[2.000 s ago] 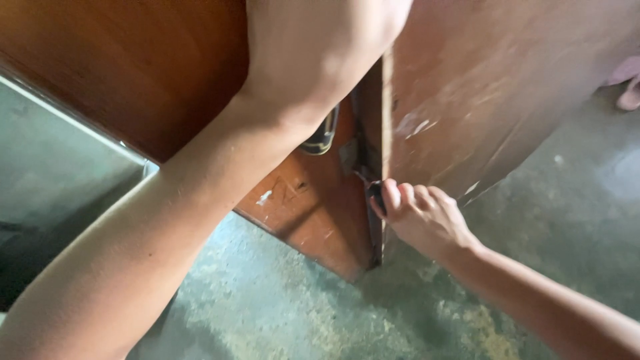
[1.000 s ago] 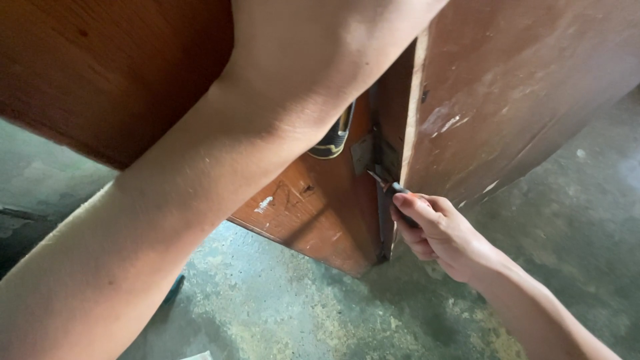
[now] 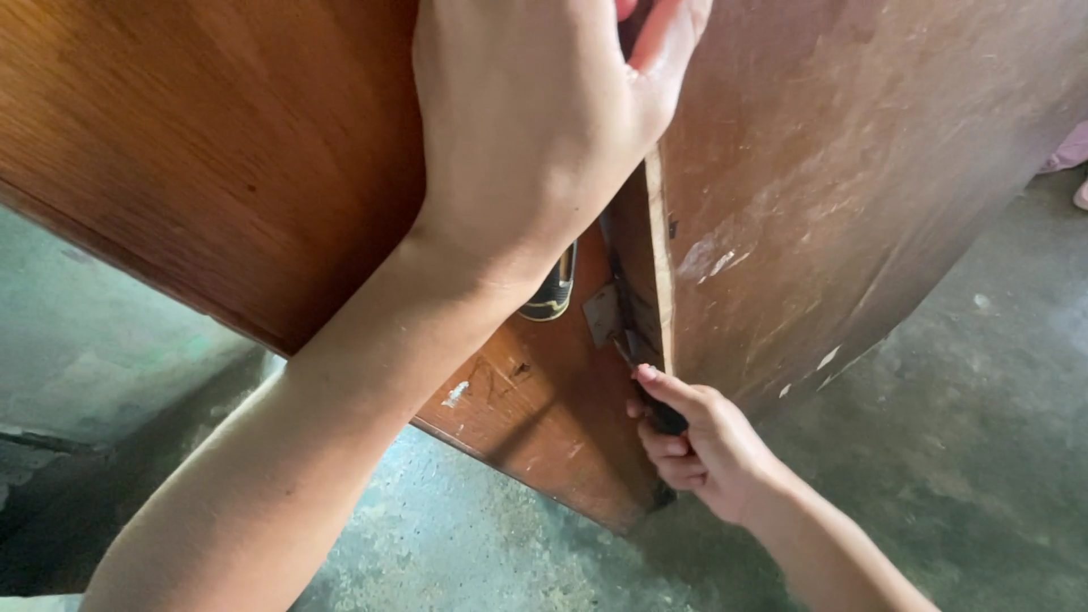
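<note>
My right hand [image 3: 697, 442] is closed around the black handle of a screwdriver [image 3: 661, 414]. Its thin shaft points up and left, with the tip at or close to a metal hinge plate [image 3: 603, 316] in the corner between two wooden panels. My left hand [image 3: 544, 110] is bent over the top of the joint at the upper edge of the view; its fingers are mostly cut off, so whether it grips anything cannot be seen. Partly behind my left wrist, a black object with yellowish trim [image 3: 551, 297] lies on the brown wooden panel [image 3: 527, 416].
A large scuffed wooden panel [image 3: 833, 170] stands on the right. Another wooden panel [image 3: 212, 153] fills the upper left. Below lies a worn concrete floor [image 3: 442, 527]. Something pink [image 3: 1069, 151] shows at the far right edge.
The screwdriver tip has moved from beside the corner to the hinge plate. More of my left hand shows at the top than one second ago.
</note>
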